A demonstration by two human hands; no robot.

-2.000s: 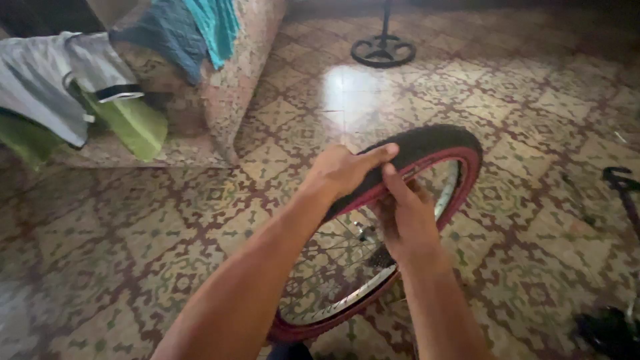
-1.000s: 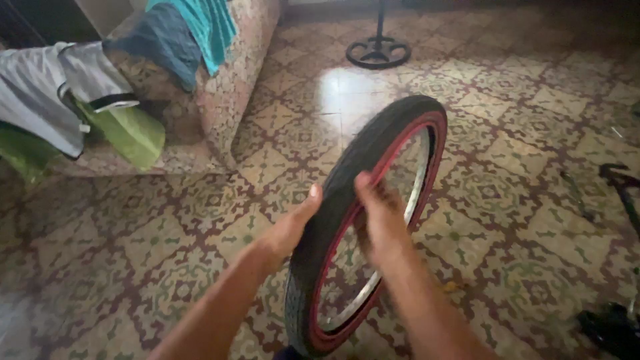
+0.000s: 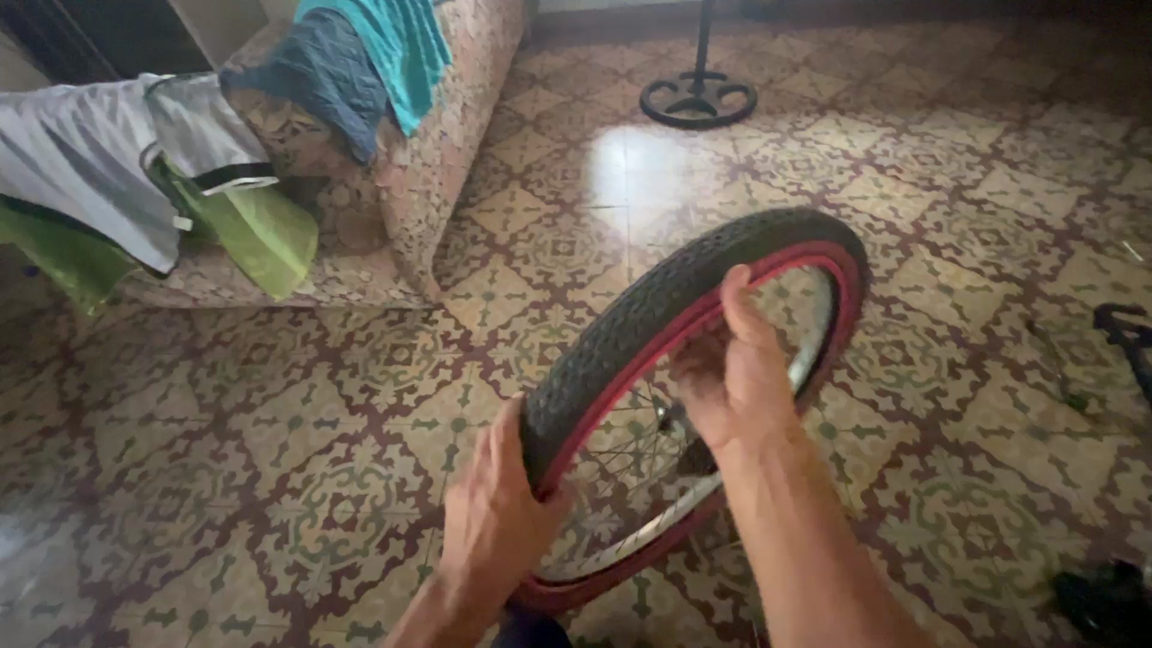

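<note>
A spoked bicycle wheel with a black tire (image 3: 648, 301) and red sidewalls is held tilted above the patterned floor. Its silver rim (image 3: 657, 531) shows along the lower side, and the hub (image 3: 664, 418) sits partly behind my right hand. My left hand (image 3: 504, 499) grips the tire at its left side, with the fingertips hidden behind the tire. On the inner side of the upper section, my right hand (image 3: 733, 373) holds the wheel, its thumb on the red sidewall and its other fingers partly hidden.
Clothes (image 3: 90, 153) and a turquoise cloth (image 3: 396, 54) hang over a floral-covered sofa (image 3: 450, 135) at the upper left. A black round stand base (image 3: 698, 101) stands on the tiled floor (image 3: 351, 513) ahead. Dark objects (image 3: 1102, 598) lie at the right edge.
My left hand has moved down along the tire and now wraps its left side. The wheel leans over more than one second ago, and its spokes show again.
</note>
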